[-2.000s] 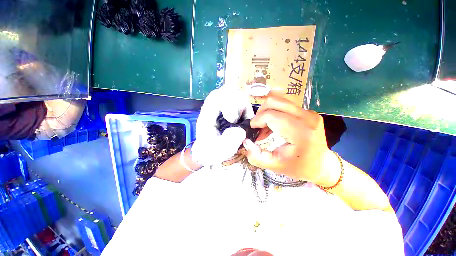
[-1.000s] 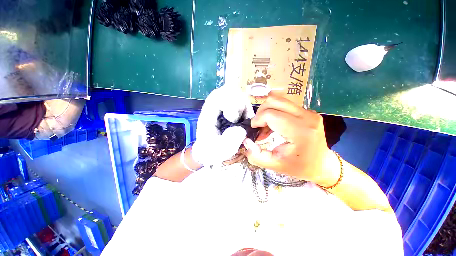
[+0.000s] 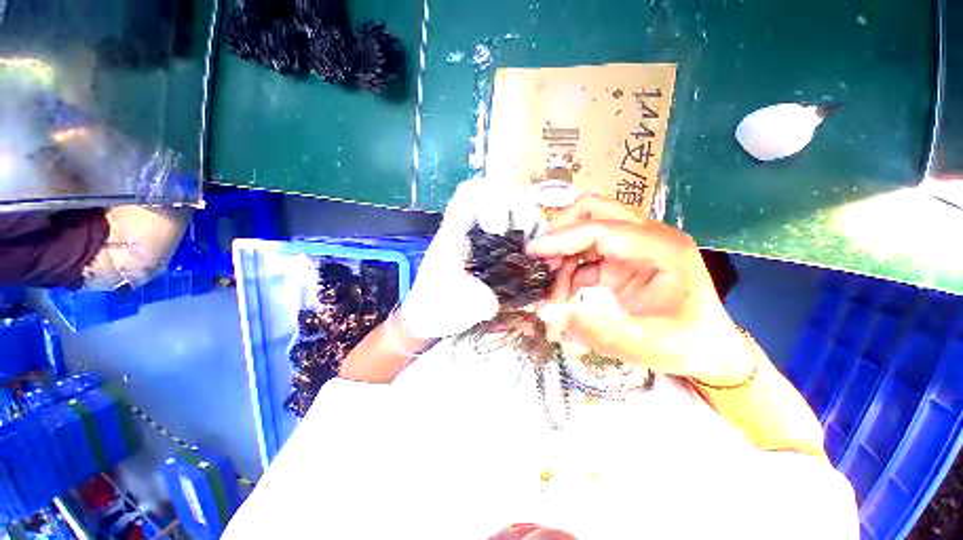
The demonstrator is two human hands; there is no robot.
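Observation:
A black, spiky, layered flower head [image 3: 509, 264] is held at chest height in front of the cardboard pad's near edge. My left hand [image 3: 452, 269], in a white glove, holds it from the left, with the thumb below and the fingers behind. My right hand [image 3: 634, 290], bare, has its fingertips on the head's right side. Whether a small petal piece is pinched there cannot be told. A small round white dish [image 3: 554, 193] sits at the near edge of the cardboard pad [image 3: 591, 95], just beyond my hands.
Finished black heads [image 3: 317, 44] lie at the table's back left. A white squeeze bottle [image 3: 779, 132] lies on the right. A blue crate [image 3: 251, 348] holds dark clumps at left. Ribbed blue crates [image 3: 876, 369] stand at right. Another person's arm [image 3: 132, 248] shows at far left.
My left hand has opened up around the flower head, so more of its spiky face shows. My right hand has shifted slightly right and down. The whole view has shifted a little.

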